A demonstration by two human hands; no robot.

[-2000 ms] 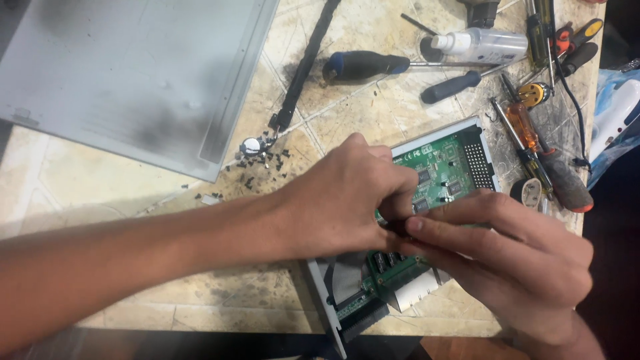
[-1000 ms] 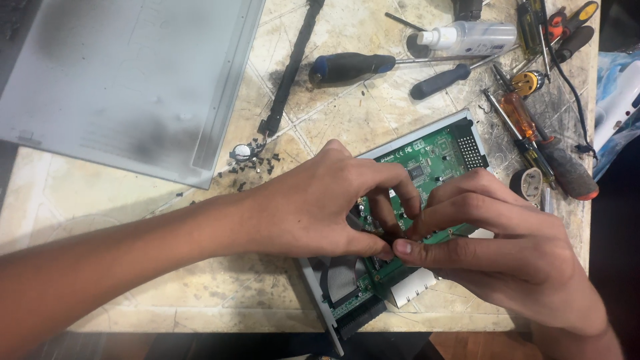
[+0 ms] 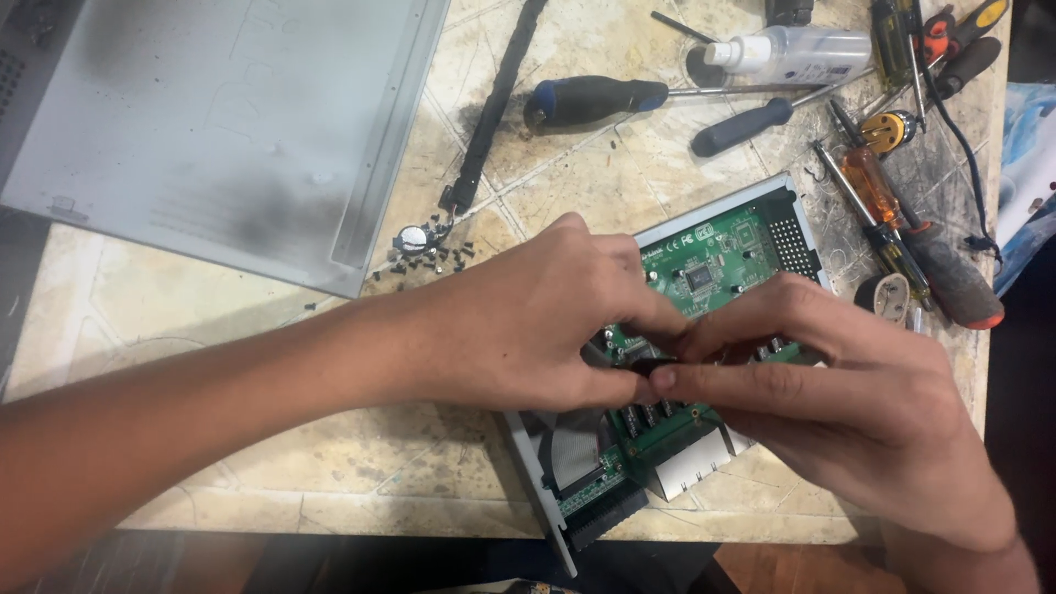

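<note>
A green circuit board (image 3: 701, 276) lies in a shallow metal chassis (image 3: 540, 495) at the table's front edge. My left hand (image 3: 569, 322) reaches over it from the left, and my right hand (image 3: 825, 388) comes in from the right. Their thumbs and fingertips meet above the middle of the board, around a small dark part (image 3: 648, 365) that is mostly hidden; which hand grips it is not clear. A grey ribbon cable (image 3: 575, 450) shows below my left hand, and silver port housings (image 3: 693, 466) line the board's near edge.
A large grey metal cover (image 3: 247, 148) lies at upper left. Small dark screws (image 3: 433, 256) are scattered by a coin-shaped part (image 3: 414, 238) and a black wrapped cable (image 3: 495, 107). Behind the chassis are a black-and-blue screwdriver (image 3: 598, 101), a spray bottle (image 3: 792, 54) and several tools on the right.
Both hands stay over the board; their fingers have shifted, with the fingertips coming closer together than one second ago.
</note>
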